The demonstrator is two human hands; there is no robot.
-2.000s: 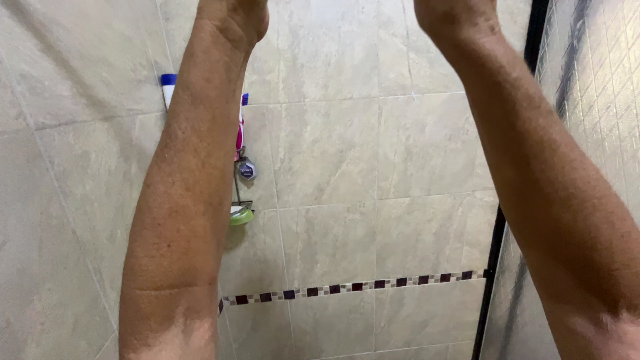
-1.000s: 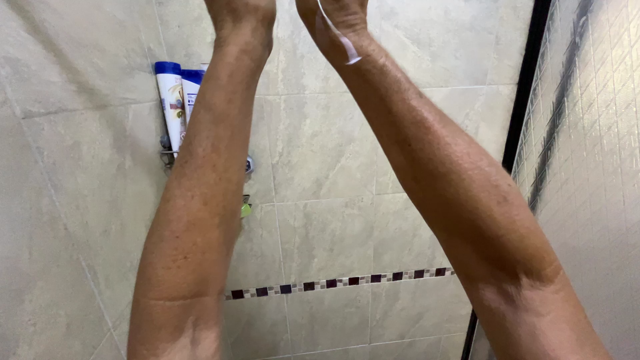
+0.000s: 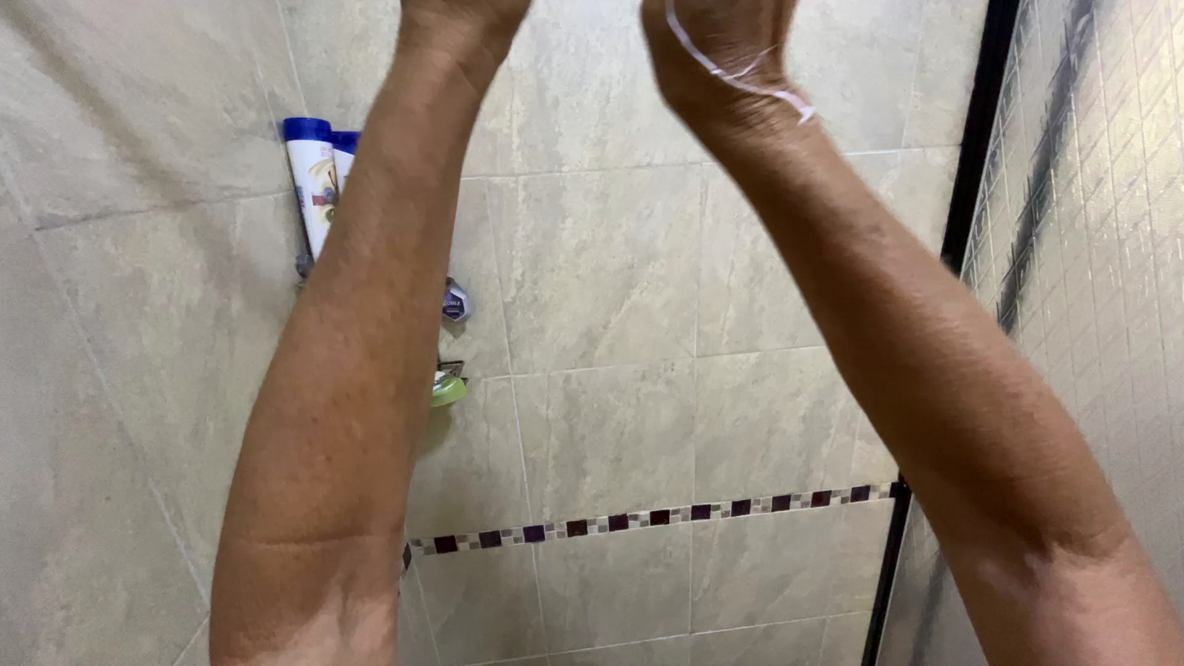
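Observation:
Both my forearms reach up through the view, and the top edge cuts off the hands. Of my left hand (image 3: 467, 17) only the wrist and the heel of the palm show, so its fingers and anything in them are hidden. My right hand (image 3: 726, 42) shows its base and wrist, with a thin white cord or strip (image 3: 731, 79) lying across it and ending in a small loose tip at the wrist. Whether the right fingers hold anything is out of sight.
Behind my left forearm, white bottles with blue caps (image 3: 310, 176) stand in the corner of the tiled wall (image 3: 601, 268). A purple-labelled item (image 3: 455, 301) and a green item (image 3: 449, 389) hang lower. A black frame (image 3: 980, 120) edges a textured glass panel (image 3: 1101, 185) at right.
My right hand has moved inward, toward the left hand, since the oldest frame, and is now slightly farther from it than one second ago. The white strip was not visible in the oldest frame.

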